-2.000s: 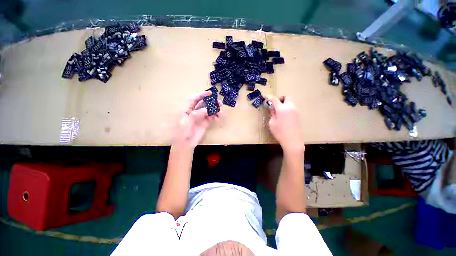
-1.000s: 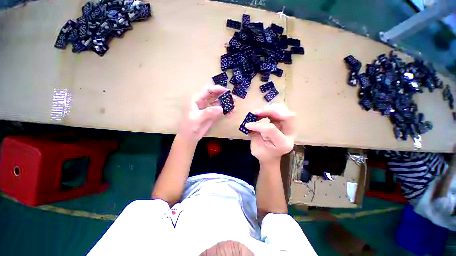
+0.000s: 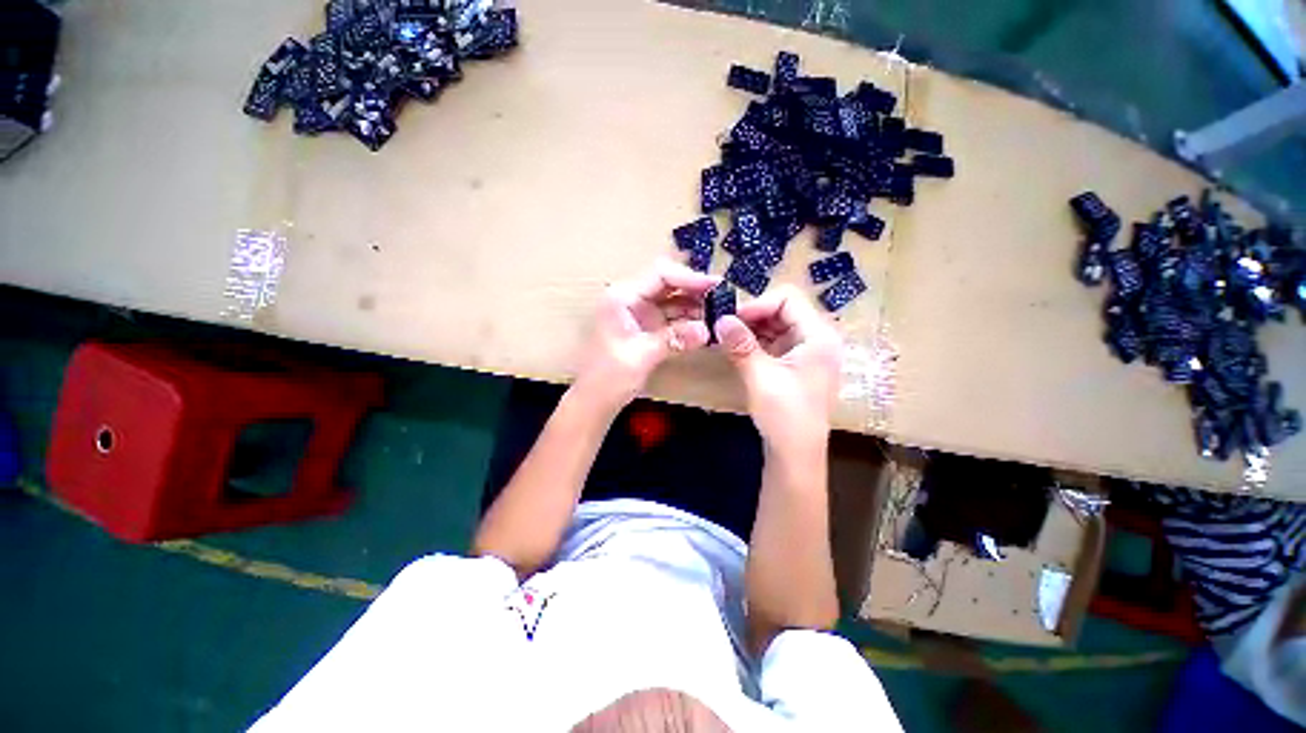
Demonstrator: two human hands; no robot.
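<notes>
My left hand (image 3: 645,332) and my right hand (image 3: 782,352) meet above the front edge of the cardboard-covered bench (image 3: 473,244). Between their fingertips they hold a small black unit (image 3: 721,305); whether it is one part or two together cannot be told. A middle pile of black shells (image 3: 802,165) with pale dots lies just beyond the hands. A left pile of black units (image 3: 375,65) with glossy glints lies farther back. A right pile of black parts (image 3: 1196,308) with silvery glints lies at the far right.
A dark block (image 3: 26,72) stands at the bench's far left. Below the front edge are a red stool (image 3: 122,441) and an open carton (image 3: 945,593) with dark pieces inside. A person's striped sleeve (image 3: 1232,551) shows at the lower right. Tape patches (image 3: 255,269) mark the board.
My hands, earlier apart with a black part in each, have come together around the small black unit. The view has shifted, so the piles sit farther right.
</notes>
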